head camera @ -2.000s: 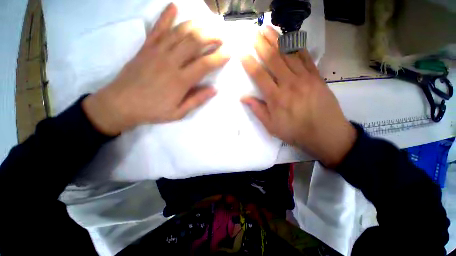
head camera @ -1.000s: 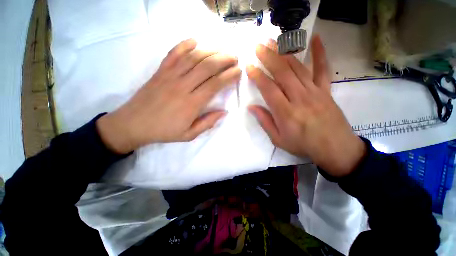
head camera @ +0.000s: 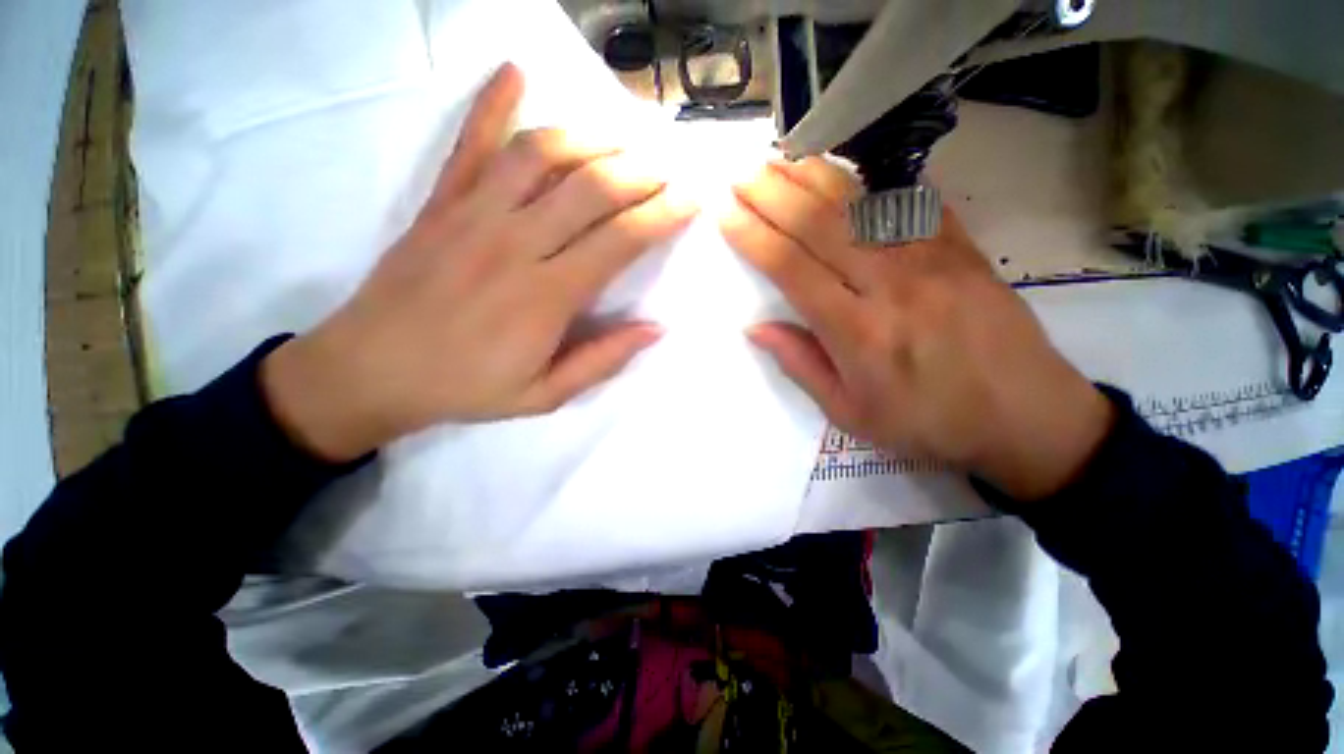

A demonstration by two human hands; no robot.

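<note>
White fabric (head camera: 590, 486) lies on the machine table and hangs at its front edge. My left hand (head camera: 487, 280) lies flat on it, fingers spread, fingertips in the bright lamp light. My right hand (head camera: 914, 324) lies palm down on the fabric's right part, fingertips just left of the knurled knob (head camera: 895, 215). Both hands press on the cloth and grasp nothing that I can see. The sewing machine's presser foot area (head camera: 722, 109) is just beyond the fingertips. Glare hides the needle and the stitching spot.
Black scissors (head camera: 1304, 332) lie at the right, beside a green-handled tool (head camera: 1290, 236) and a thread tuft (head camera: 1157, 162). A printed ruler (head camera: 1209, 410) runs along the front edge. A brown strip (head camera: 96, 265) is at the left. A blue basket (head camera: 1297, 508) and white cloth (head camera: 958, 633) are below.
The view has shifted, showing more of the machine head. The fabric's front edge appears lower. My hands stay on the cloth; my right hand's outer fingers are now partly hidden behind the knob.
</note>
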